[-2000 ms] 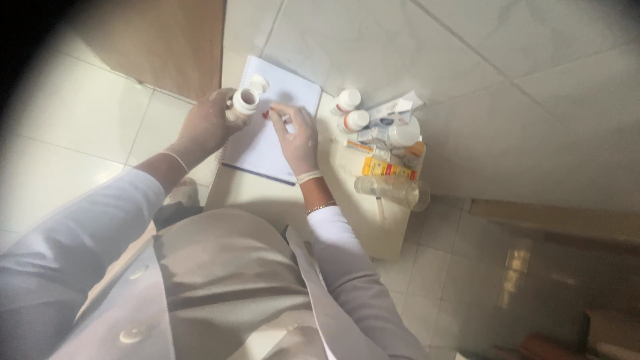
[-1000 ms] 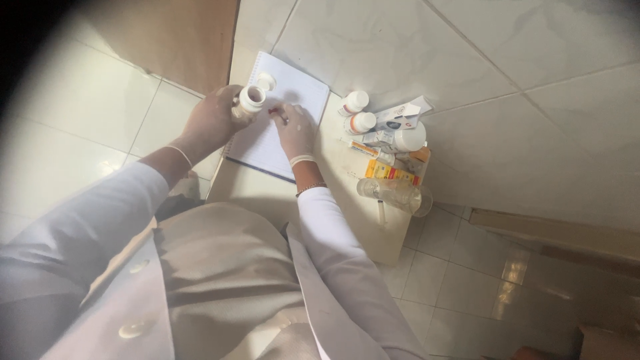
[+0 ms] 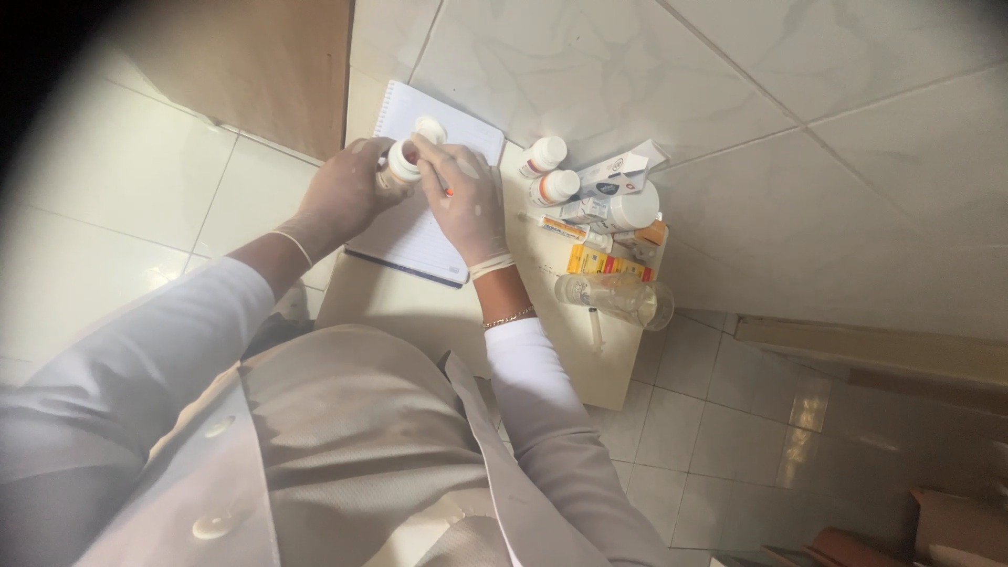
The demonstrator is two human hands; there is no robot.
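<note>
My left hand (image 3: 346,189), in a translucent glove, grips an uncapped white pill bottle (image 3: 403,161), its mouth tilted toward me. At the bottle's mouth are the fingertips of my gloved right hand (image 3: 465,189). A small red-orange thing (image 3: 450,192) shows by the right hand's fingers; whether they grip it is unclear. Just beyond the bottle is a white cap (image 3: 430,130), over the upper part of an open spiral notebook (image 3: 417,236) with lined pages. The notebook lies beneath both hands on a cream tabletop.
Right of the notebook stand capped white bottles (image 3: 543,156), a white carton (image 3: 618,173), a larger white-lidded jar (image 3: 635,206), a yellow box (image 3: 606,262), a clear bottle (image 3: 610,295) and a syringe (image 3: 596,329). A tiled wall (image 3: 756,157) borders the cream table (image 3: 551,339); a brown panel (image 3: 260,63) stands upper left.
My right hand has moved from over the notebook up to the mouth of the bottle. The left hand still holds the bottle.
</note>
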